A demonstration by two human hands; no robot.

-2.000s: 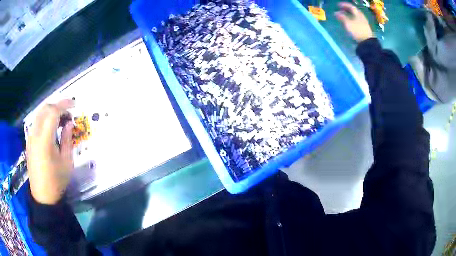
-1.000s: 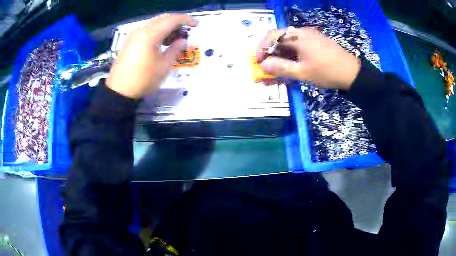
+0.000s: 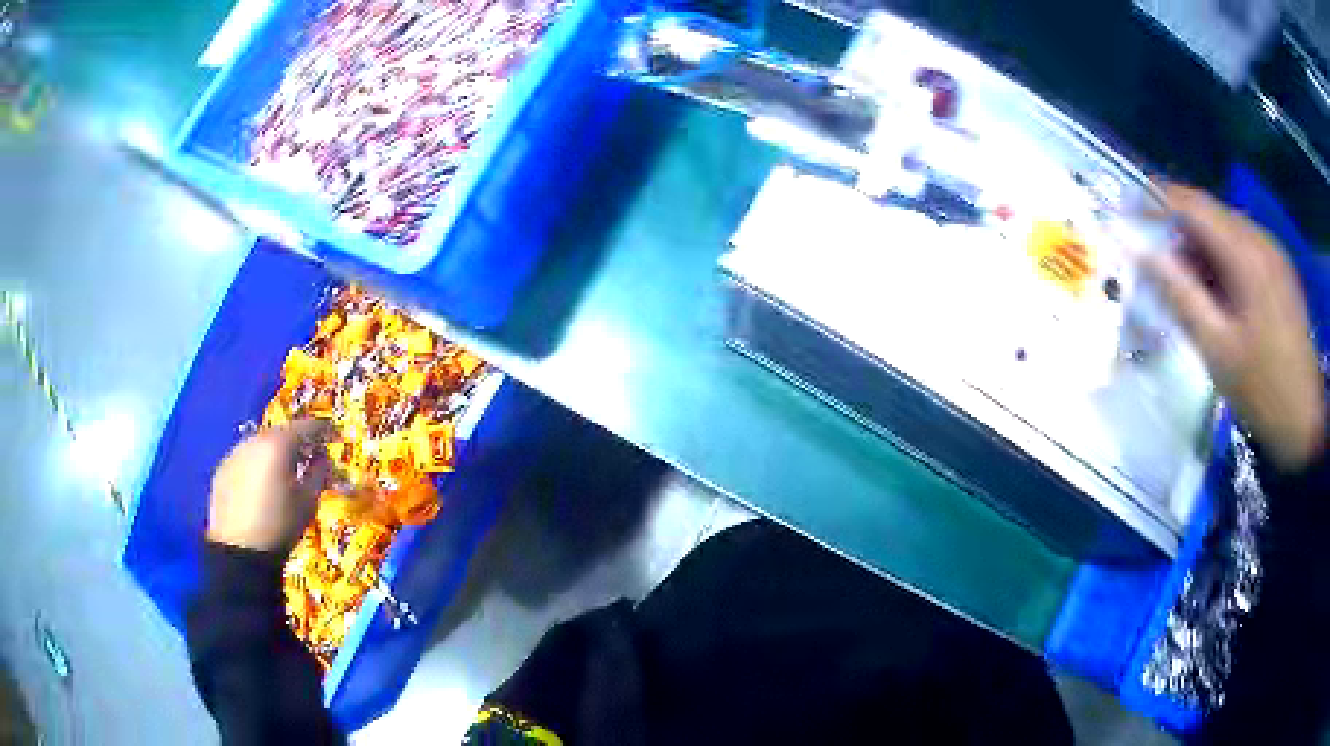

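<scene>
An orange plastic part [image 3: 1062,254] sits on the white fixture plate [image 3: 934,328], in line with the silver slide [image 3: 912,168] at the plate's left. My right hand [image 3: 1240,299] is just right of that part, over the plate, with fingers bent and blurred; whether it holds anything is unclear. My left hand [image 3: 270,484] is over the lower-left blue bin [image 3: 197,423], which is heaped with orange parts [image 3: 382,382]. Its fingertips are blurred against the heap, so I cannot tell if they hold a part.
A blue bin of pinkish-red and silver pieces [image 3: 387,110] stands on the green bench [image 3: 642,277], left of the fixture. A blue bin of black-and-silver pieces [image 3: 1208,598] is at the lower right, partly covered by my right sleeve. A dark red round spot [image 3: 935,93] is near the slide.
The view has swung left. My left hand has moved from the fixture to the lower-left bin. My right hand has moved towards the fixture's orange part; the orange part it held no longer shows there.
</scene>
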